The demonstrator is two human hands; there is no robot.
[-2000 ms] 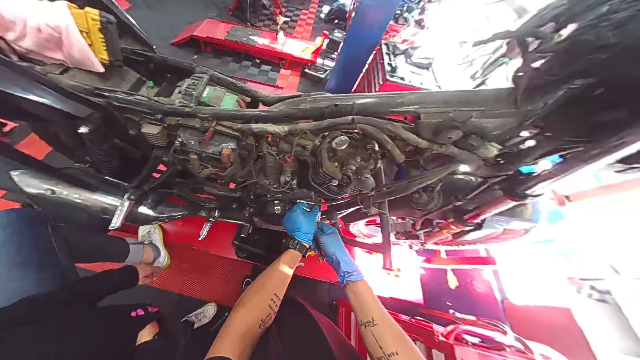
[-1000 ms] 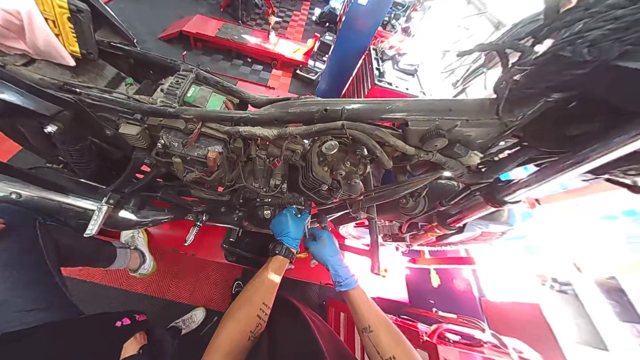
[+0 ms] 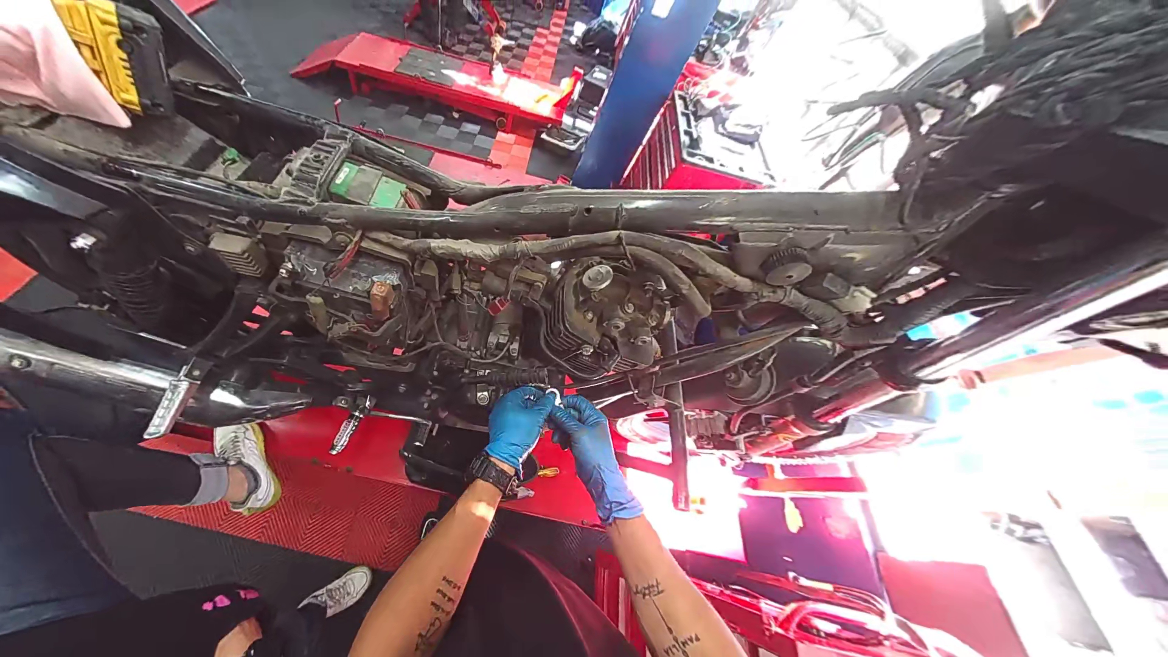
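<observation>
Both hands wear blue gloves and meet just below the engine of a stripped motorcycle. My left hand [image 3: 518, 425], with a black watch at the wrist, has its fingertips closed near a small pale part [image 3: 554, 396]. My right hand [image 3: 584, 438] pinches at the same part from the right; which hand bears it cannot be told. Above them are the finned engine cylinder [image 3: 589, 333], a thick wiring harness [image 3: 511, 246] and the frame tube [image 3: 693, 210]. A metal footpeg [image 3: 350, 425] lies to the left.
A person's shoe [image 3: 248, 467] and dark-clothed legs are at the lower left. A red lift platform [image 3: 456, 82], a blue post [image 3: 639, 91] and a red tool cabinet [image 3: 662, 151] stand beyond the motorcycle. A yellow-handled tool [image 3: 547, 472] lies near my wrists.
My two hands have come closer together, fingertips now meeting at the small pale part. The other person's feet remain at the lower left.
</observation>
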